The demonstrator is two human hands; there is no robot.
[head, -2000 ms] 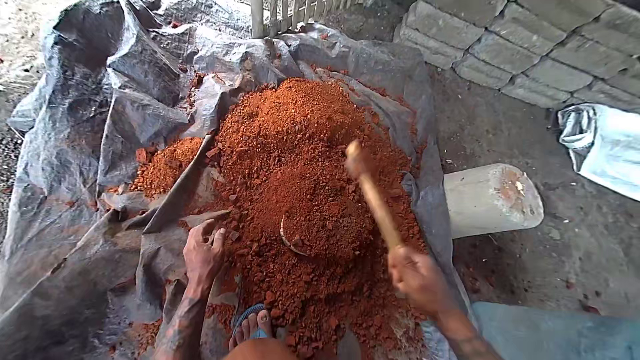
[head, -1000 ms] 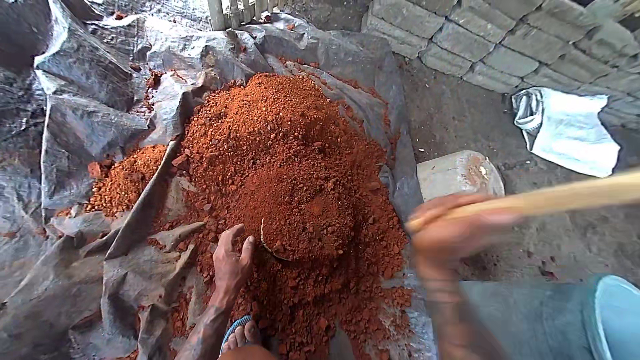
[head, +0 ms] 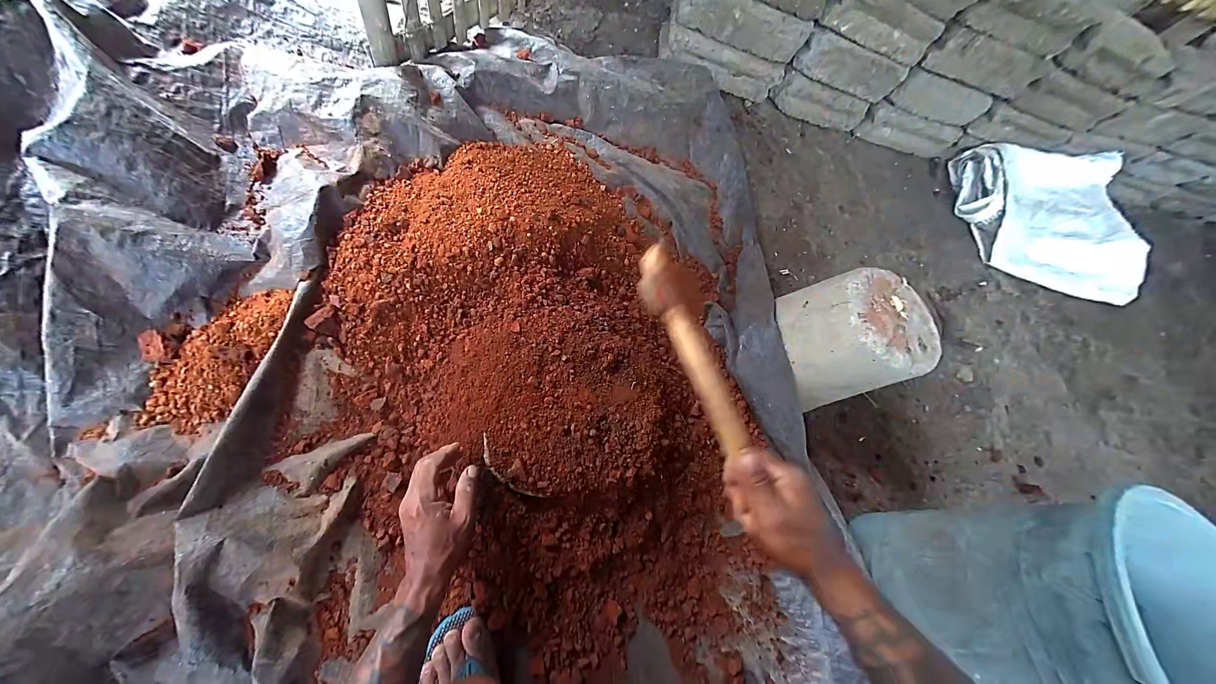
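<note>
A heap of crushed red brick-like rubble (head: 484, 247) lies on a grey plastic sheet (head: 123, 275). My right hand (head: 784, 508) grips the wooden handle of a hammer (head: 705, 366), whose head is blurred and hangs over the heap's right side. At the heap's lower left edge rests my left hand (head: 437, 518), fingers apart and holding nothing. Beside it, a thin curved rim (head: 499, 472) shows at the edge of a rounder, darker mound; what the rim belongs to is buried. My foot in a blue flip-flop (head: 456, 646) is at the bottom.
A pale cylindrical block (head: 855, 332) lies right of the sheet. Further right are a white sack (head: 1054, 218) and a bluish plastic barrel (head: 1007, 570) on its side. Stacked grey bricks (head: 912, 76) line the top right. A smaller rubble pile (head: 218, 366) sits left, and a slatted fence (head: 427, 28) stands at the top.
The hammer's handle pointed off to the right a second ago; now it slants over the heap, much as two seconds ago. My left hand stays by the curved rim.
</note>
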